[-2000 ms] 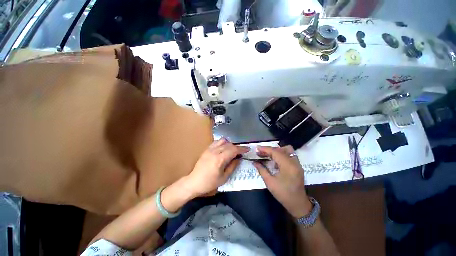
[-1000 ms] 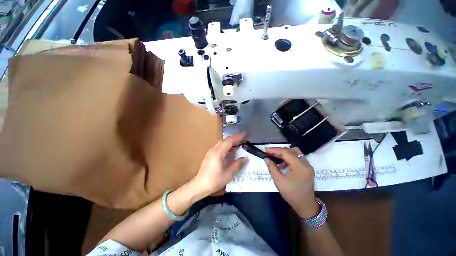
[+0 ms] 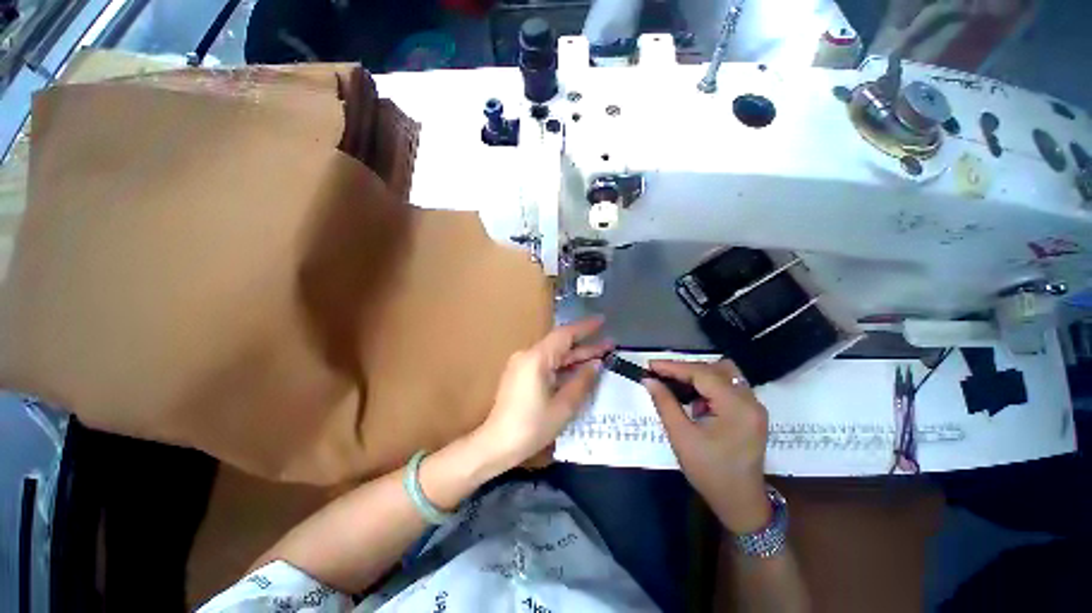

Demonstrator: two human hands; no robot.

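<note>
A black woven label (image 3: pixel 630 369) with pale lettering is held in front of the machine bed. My right hand (image 3: pixel 709 413) grips its right part between thumb and fingers. My left hand (image 3: pixel 545 389) is at its left end with fingertips close together; whether they pinch the label is hard to tell. The brown cut panel (image 3: pixel 443 323) lies flat to the left, its right edge near the needle area and beside my left hand. The presser foot area (image 3: pixel 589 285) is above my left fingertips.
A white sewing machine (image 3: pixel 766 156) spans the back and right. Black label bundles (image 3: pixel 766 314) lie under its arm. Snips (image 3: pixel 905 419), loose black pieces (image 3: pixel 993 386) and a printed scale (image 3: pixel 826 441) are at the right front. A panel stack (image 3: pixel 389 134) is at the left.
The view has shifted, so the machine sits further right. The label, little seen at first, now shows between my hands. My left fingers have come closer together since one second ago.
</note>
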